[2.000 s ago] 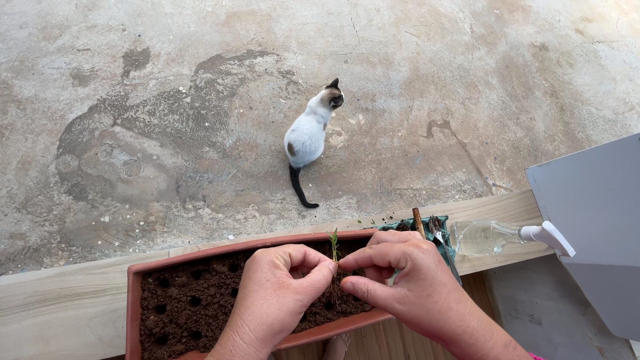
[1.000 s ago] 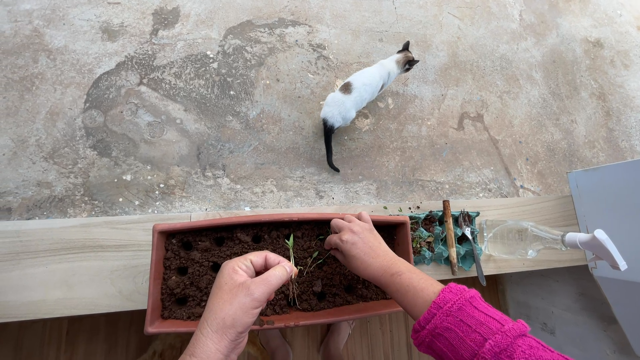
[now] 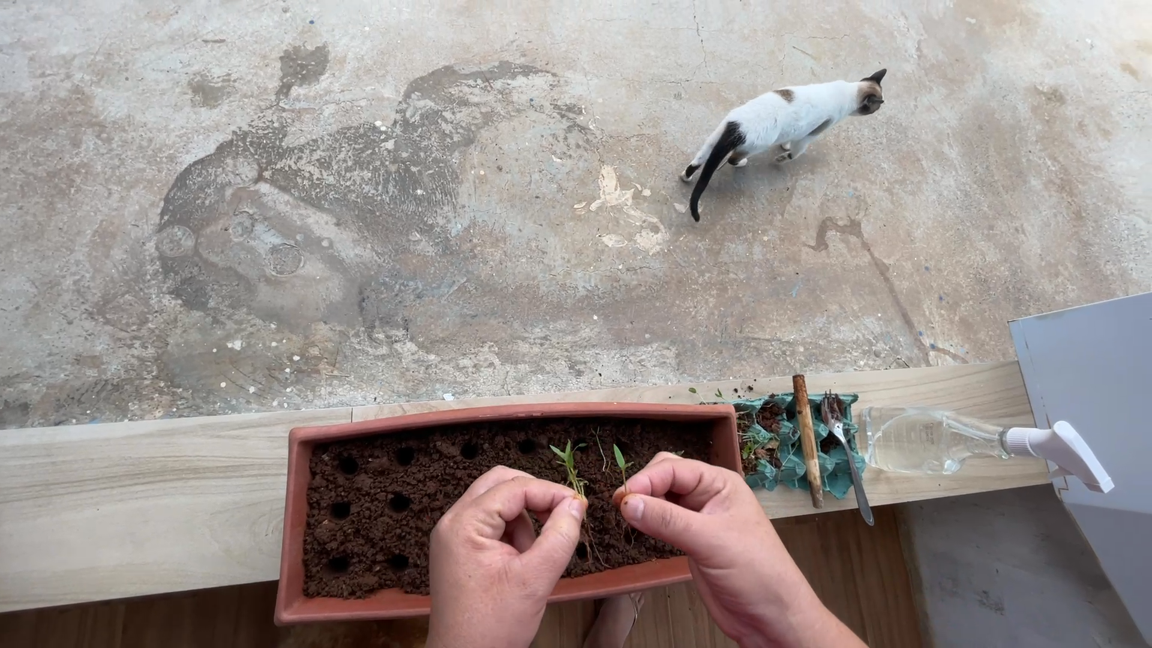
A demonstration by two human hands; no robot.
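Note:
Over a terracotta-coloured rectangular planter (image 3: 292, 517) filled with dark soil (image 3: 364, 558), my left hand (image 3: 504, 549) pinches a few small seedlings (image 3: 569, 463) between thumb and index finger, with thin roots hanging below. Close beside it, my right hand (image 3: 711, 531) holds a single seedling (image 3: 621, 463) by its stem, leaves upward. The two hands are apart. Rows of small round holes (image 3: 399, 502) show in the soil at the left and along the back; my hands hide part of the front and right side. A thin root or stem (image 3: 601, 445) shows behind the seedlings.
Right of the planter, a teal egg carton (image 3: 787, 468) with soil and sprigs bears a wooden stick (image 3: 806, 441) and a fork (image 3: 850, 459). A clear spray bottle (image 3: 931, 441) lies beside it on the ledge (image 3: 135, 504). A white cat (image 3: 783, 121) stands on the concrete floor beyond.
My right hand has come back from the soil at the planter's right side to beside my left, now with one seedling. The cat, sitting at first, has walked off to the right.

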